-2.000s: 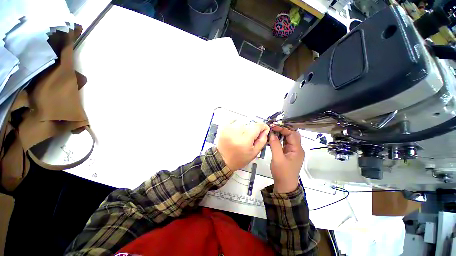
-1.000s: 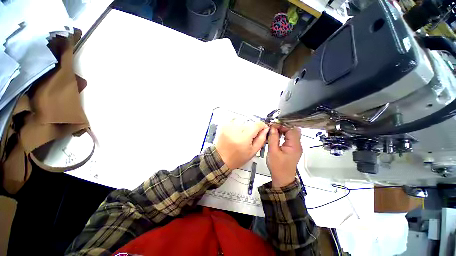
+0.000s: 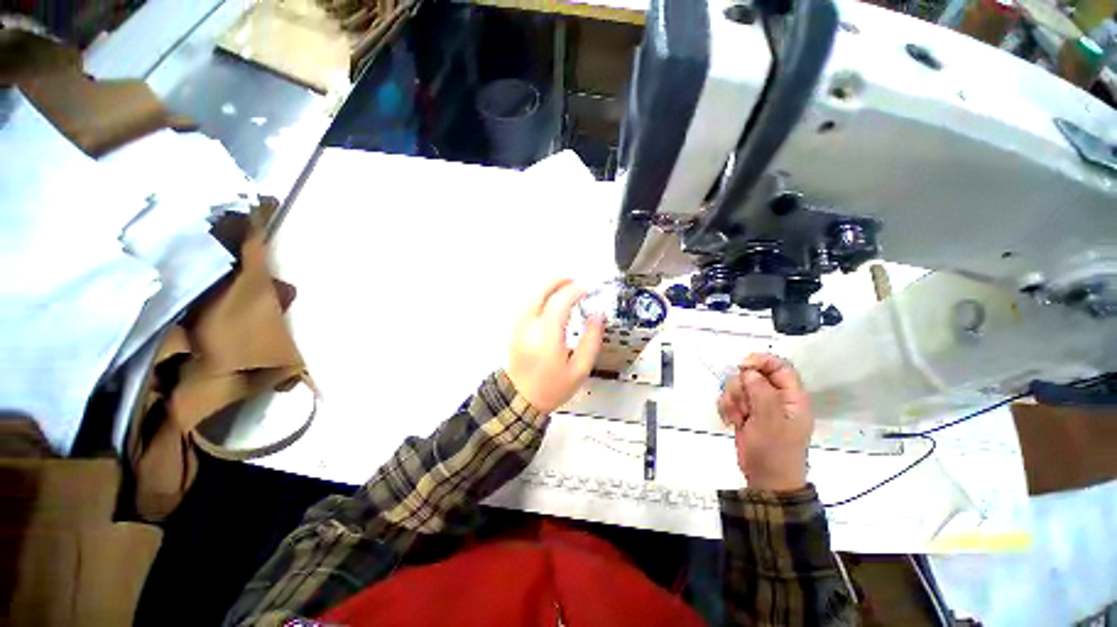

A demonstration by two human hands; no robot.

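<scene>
The grey-white sewing machine (image 3: 968,135) reaches in from the right, its dark-fronted head above the post. The small dark roller foot (image 3: 647,306) is beside the needle area, over the metal post (image 3: 622,349) with dark holes. My left hand (image 3: 551,349) is at the post's left side, thumb and fingers apart, with nothing visible held. My right hand (image 3: 768,423) is right of the post, away from it, fingertips pinched together. A very faint thin line, like thread, shows at these fingertips; most of it cannot be seen.
Brown bag pieces (image 3: 239,319) with a loop lie at the left, beside white sheets (image 3: 74,270). Tension knobs (image 3: 759,282) hang low under the machine arm. A black cable (image 3: 900,472) curves at the right. A printed ruler (image 3: 613,489) runs along the near table edge.
My hands have parted: the right has moved right and down from the needle area, the left has opened beside the post. The view has turned, so the post and roller now show.
</scene>
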